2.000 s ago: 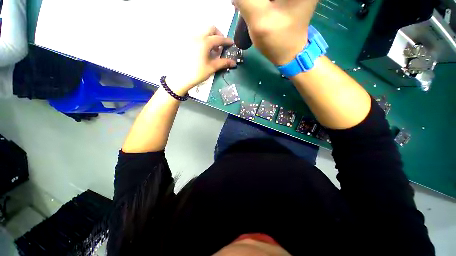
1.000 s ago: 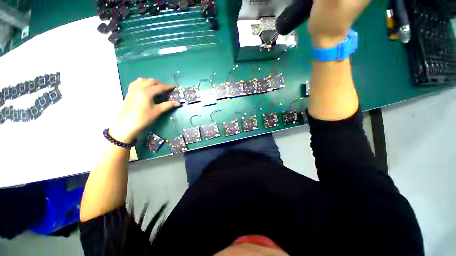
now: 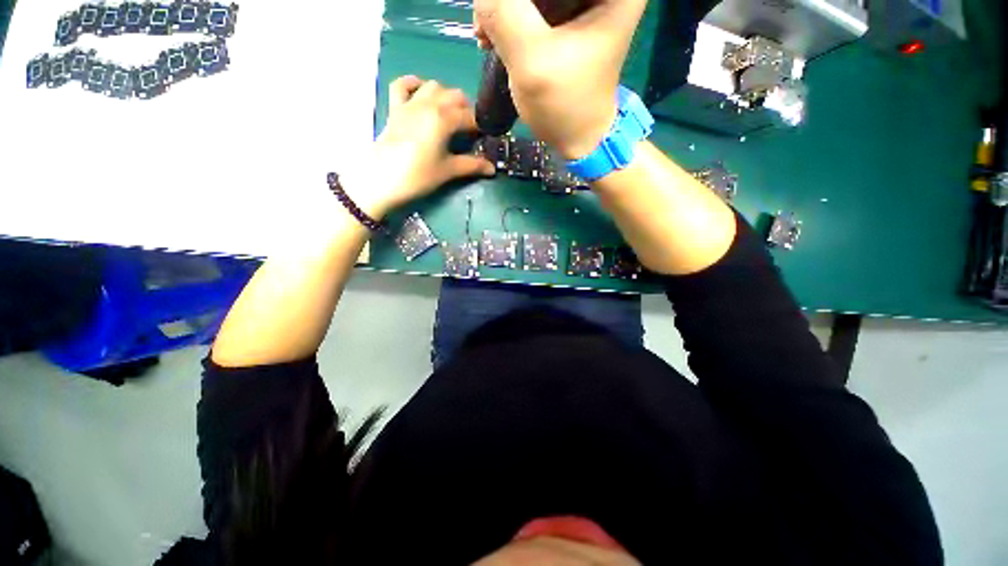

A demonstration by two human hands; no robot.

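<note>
My right hand (image 3: 558, 72) is closed around the black electric screwdriver (image 3: 495, 102), which points down at the left end of the upper row of circuit board modules (image 3: 531, 158). My left hand (image 3: 429, 138) has its thumb and fingers around the end module (image 3: 490, 149), which is partly hidden by the fingers and the tool. The screwdriver's tip is too hidden to tell if it touches. A lower row of modules (image 3: 541, 251) with thin lead wires lies along the near edge of the green mat, with a tilted module (image 3: 417, 236) at its left.
Square boards (image 3: 144, 80) lie in two lines on the white sheet (image 3: 144, 166) at left. The screw feeder (image 3: 752, 72) stands beyond the boards at right. A single module (image 3: 784, 230) lies right of my forearm. A black tray (image 3: 987, 249) is at the right edge.
From one second ago, my right hand has brought the screwdriver from beside the feeder to the module at my left fingers. The camera view has shifted too.
</note>
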